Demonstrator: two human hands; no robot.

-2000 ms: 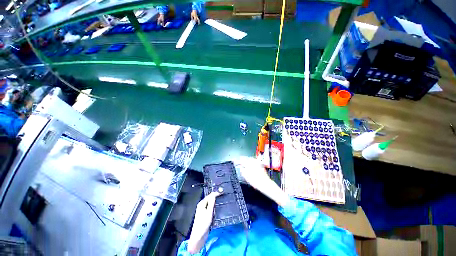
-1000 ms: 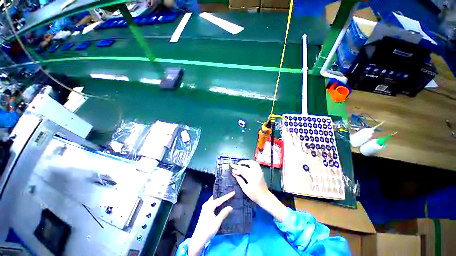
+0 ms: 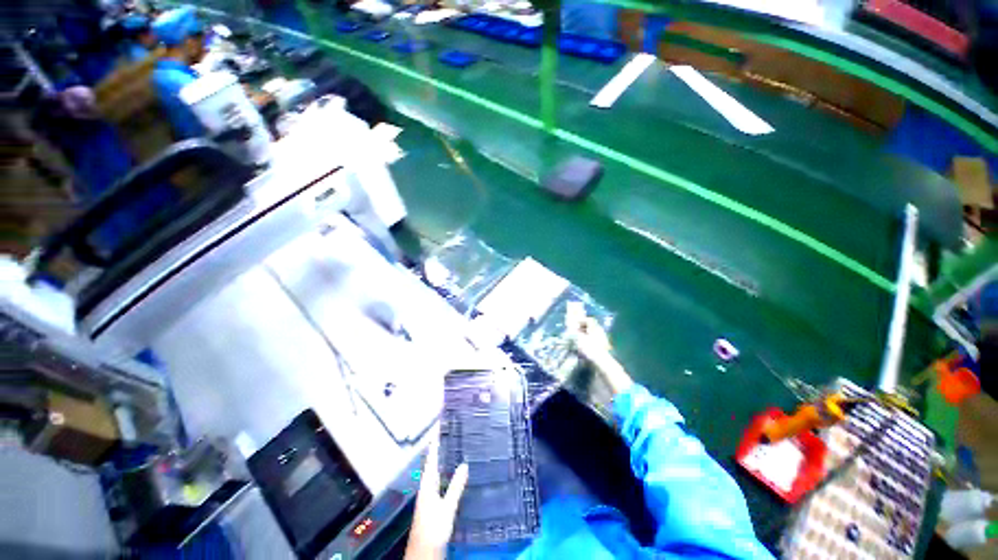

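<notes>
My left hand (image 3: pixel 440 505) holds the black ribbed housing (image 3: pixel 488 454) by its left edge, thumb over its inner face, in front of my body. My right hand (image 3: pixel 592 341) is stretched forward at the right side of the clear plastic bags with white pads (image 3: pixel 529 295) on the bench. The right hand is blurred, so its fingers and anything in them cannot be made out. The black fixture (image 3: pixel 308 481) sits at the front left of the white machine.
The white machine (image 3: pixel 317 317) fills the left. At right are a red tray (image 3: pixel 779 457), an orange screwdriver (image 3: pixel 804 420) and the sticker sheet (image 3: pixel 865 481). A small round part (image 3: pixel 724 349) and a dark block (image 3: pixel 572 177) lie on the green bench. A person (image 3: pixel 178 68) is at upper left.
The view has turned left. My right hand has left the housing and moved to the plastic bags. My left hand still holds the housing.
</notes>
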